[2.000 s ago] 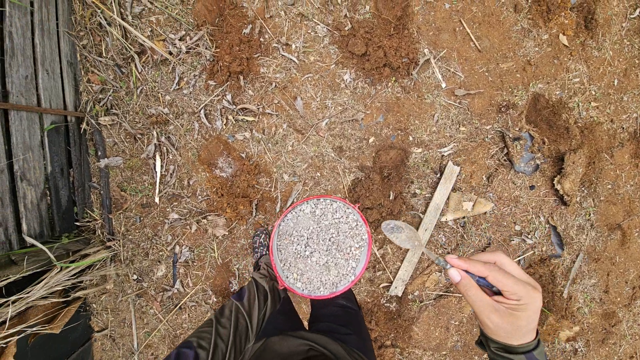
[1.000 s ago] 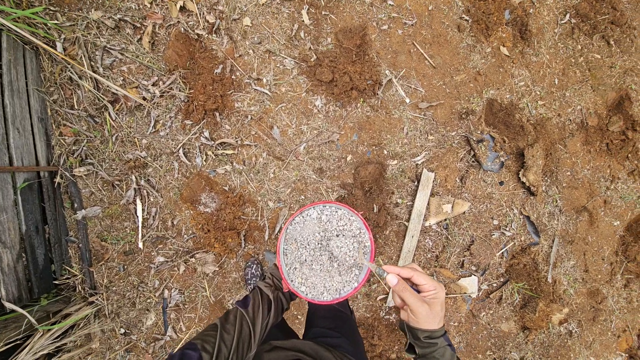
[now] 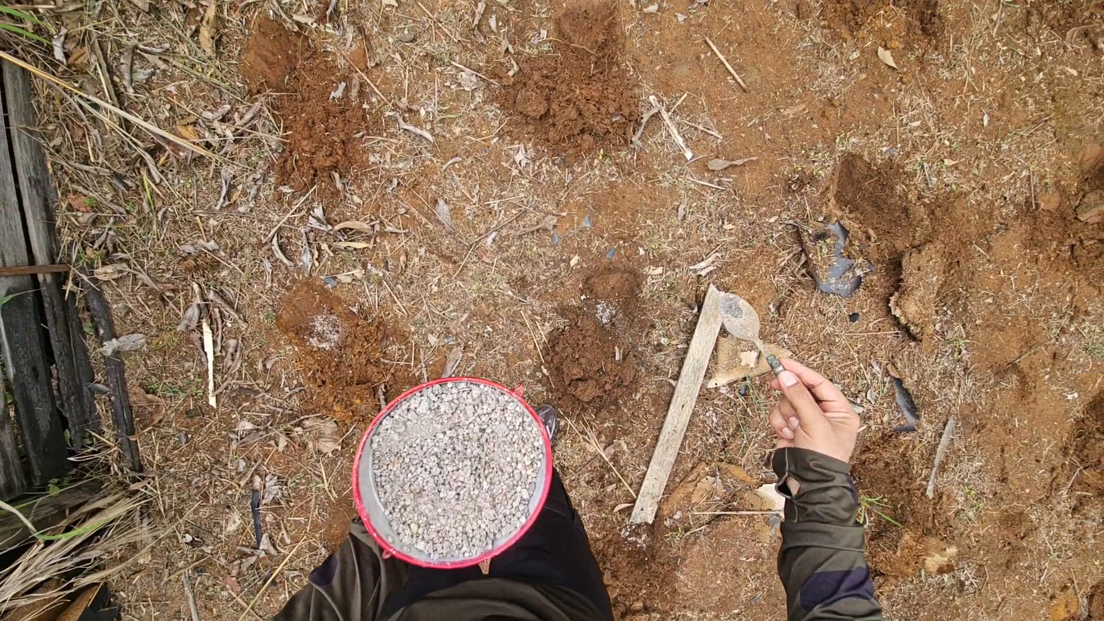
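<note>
My right hand (image 3: 815,412) pinches the handle of a metal spoon (image 3: 740,317) between thumb and fingers, right of the bucket. The spoon's bowl points up and left, beside the top end of a flat wooden stick (image 3: 681,405). A red-rimmed bucket (image 3: 548,457) full of grey-white granules (image 3: 455,470) is held in front of my legs. My left hand is hidden; only its sleeve (image 3: 345,573) shows at the bucket's lower left. Above the bucket, a dug patch of brown soil (image 3: 591,354) has a few white granules (image 3: 606,312) at its upper part.
Another dug patch (image 3: 302,345) with white granules lies left of the bucket. More loosened soil (image 3: 573,86) lies farther ahead. Weathered wooden boards (image 3: 43,259) edge the ground at left. Dark plastic scraps (image 3: 838,263) and a hole lie at right. One shoe (image 3: 548,420) shows beside the bucket.
My right hand and the spoon have moved from the bucket's right edge out to the right. White granules now show in the dug patch above the bucket. The view has shifted.
</note>
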